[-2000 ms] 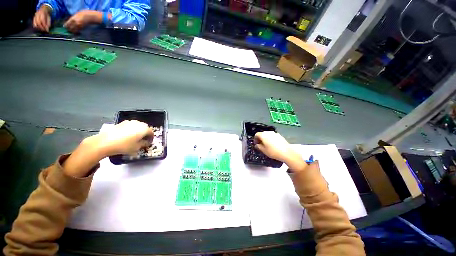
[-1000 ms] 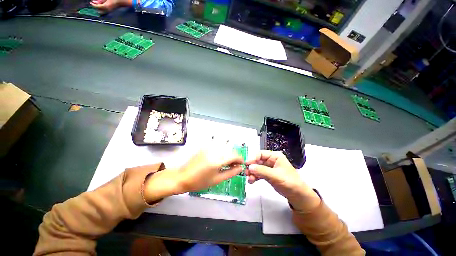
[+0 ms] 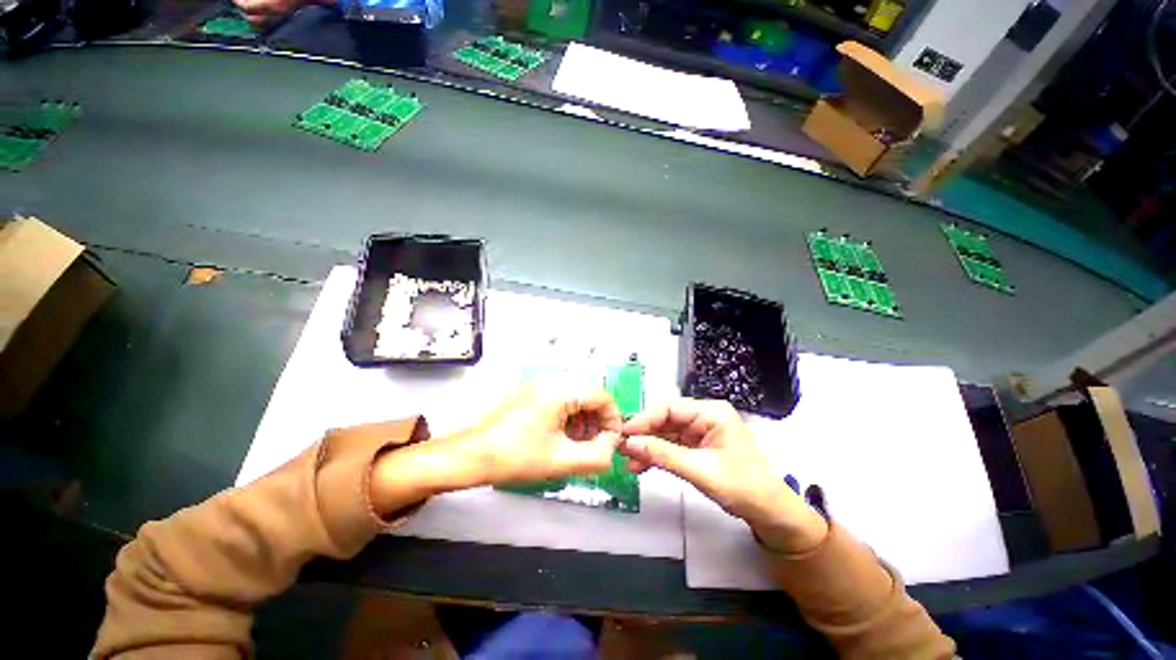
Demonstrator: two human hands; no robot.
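The green circuit board panel [image 3: 617, 489] lies on the white paper, largely covered by my left hand. My left hand [image 3: 562, 432] is over the panel, its thumb and fingertips pinched together. My right hand [image 3: 696, 445] meets it fingertip to fingertip at the panel's right side, thumb and forefinger pinched. A tiny dark bit shows between the fingertips, too small to tell which hand grips it. The left bin [image 3: 366, 303] holds small white components [image 3: 426, 320]. The right bin [image 3: 783, 374] holds small dark components [image 3: 725, 365].
More green boards lie on the dark belt, at the left [image 3: 360, 114] and right [image 3: 852, 272]. Open cardboard boxes stand at the left edge [image 3: 45, 290], far side [image 3: 871, 110] and right [image 3: 1073, 471]. Part of a person's hand shows at the top left.
Both hands have left the bins and come together over the panel. In the last second they stay there, fingertips meeting. The view has shifted, and the belt boards appear further right.
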